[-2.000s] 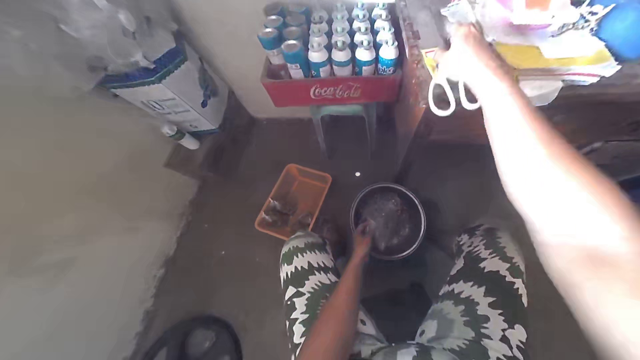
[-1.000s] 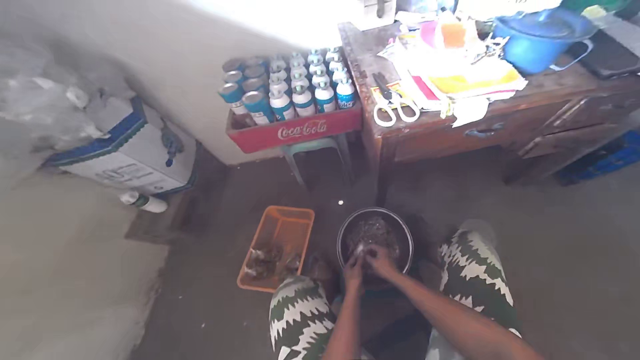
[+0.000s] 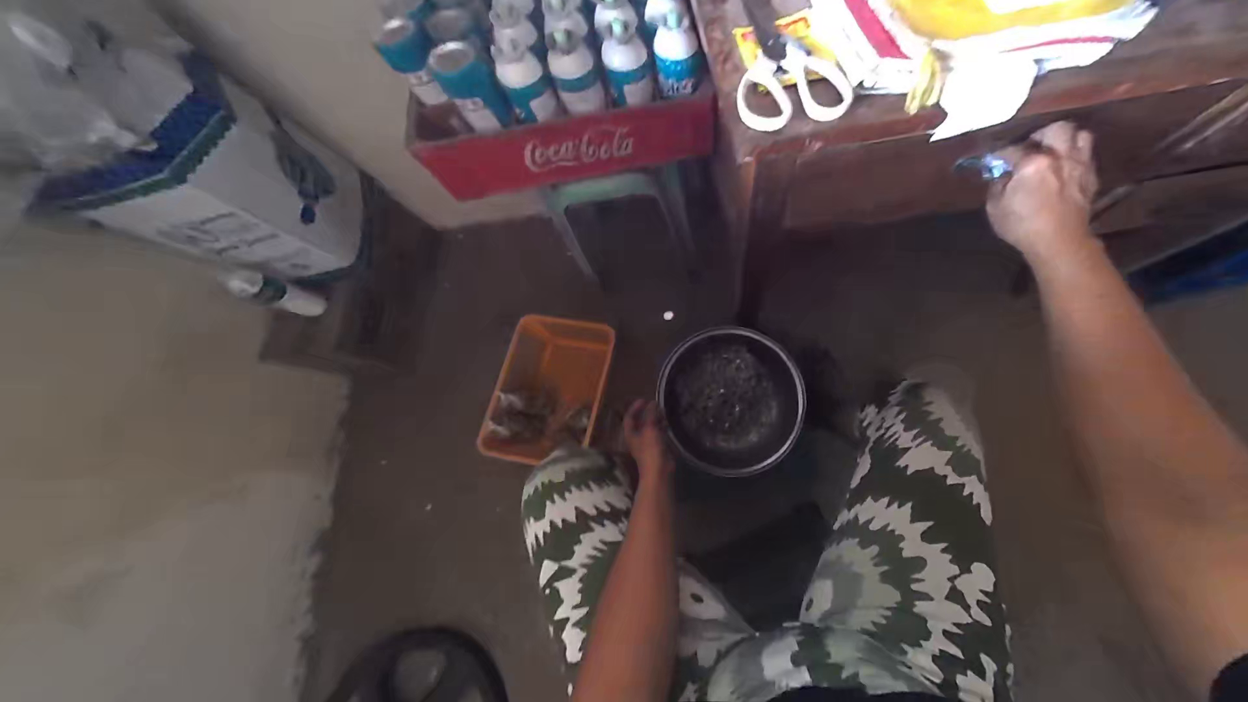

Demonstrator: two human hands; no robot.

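My left hand [image 3: 645, 429] is low beside the left rim of a round metal basin [image 3: 801, 400], which holds a dark, speckled loose material. Its fingers are curled and blurred, so whether they grip anything is unclear. My right hand [image 3: 1048, 190] is raised at the front of the wooden desk [image 3: 877, 185], just right of a shiny drawer handle [image 3: 987, 168]. Its fingers are bent, and what lies under them is hidden. Left of the basin, an orange plastic basket [image 3: 565, 366] holds several small crumpled pieces [image 3: 522, 414].
A red Coca-Cola crate [image 3: 575, 146] of blue-and-white bottles rests on a green stool [image 3: 614, 190]. White-handled scissors [image 3: 795, 93] and bright packets [image 3: 1024, 29] lie on the desk. A white box [image 3: 263, 195] stands left, with a bottle [image 3: 278, 292] near it. A black round object [image 3: 419, 673] is at the bottom.
One second ago both hands were together in the basin. My right hand has since moved up and right to the desk front; my left hand has moved out to the basin's left side.
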